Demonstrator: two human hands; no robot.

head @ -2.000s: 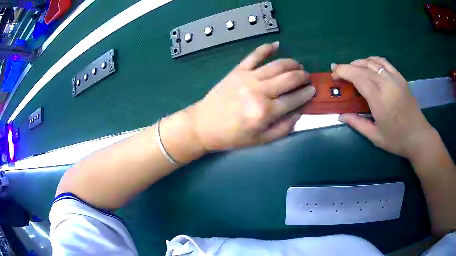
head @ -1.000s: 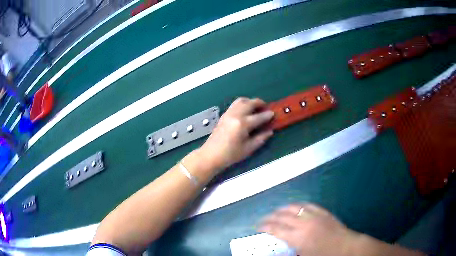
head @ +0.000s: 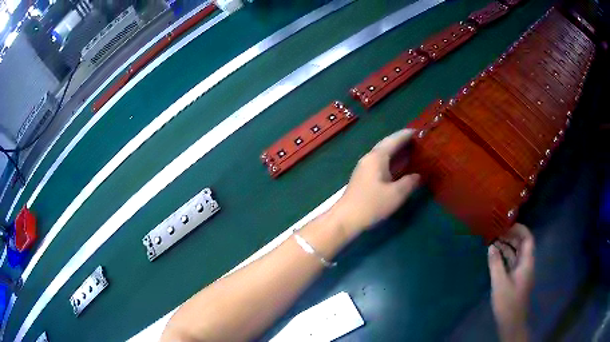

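A block of red fixtures (head: pixel 495 113) lies packed side by side at the right. My left hand (head: pixel 378 180) is at the left end of its nearest fixture, thumb and fingers apart around the end. My right hand (head: pixel 514 267) is at the near right corner of the block, fingertips at its edge. The nearest edge is blurred, so a firm grip cannot be told. A single red fixture (head: pixel 308 139) with four bright-centred pockets lies left of the block. A white-silver plate (head: pixel 324 320) with tiny holes lies at the bottom, partly cut off.
A grey fixture (head: pixel 180 224) with four bright studs lies at the left, with smaller-looking grey ones (head: pixel 88 290) beyond it. More red fixtures (head: pixel 391 77) run end to end toward the top right. Silver-white strips (head: pixel 267 87) cross the green surface. A red bin (head: pixel 25 228) stands far left.
My left hand has let go of the single red fixture and moved right to the block. My right hand has left the plate and moved right to the block's near corner. The view has turned right.
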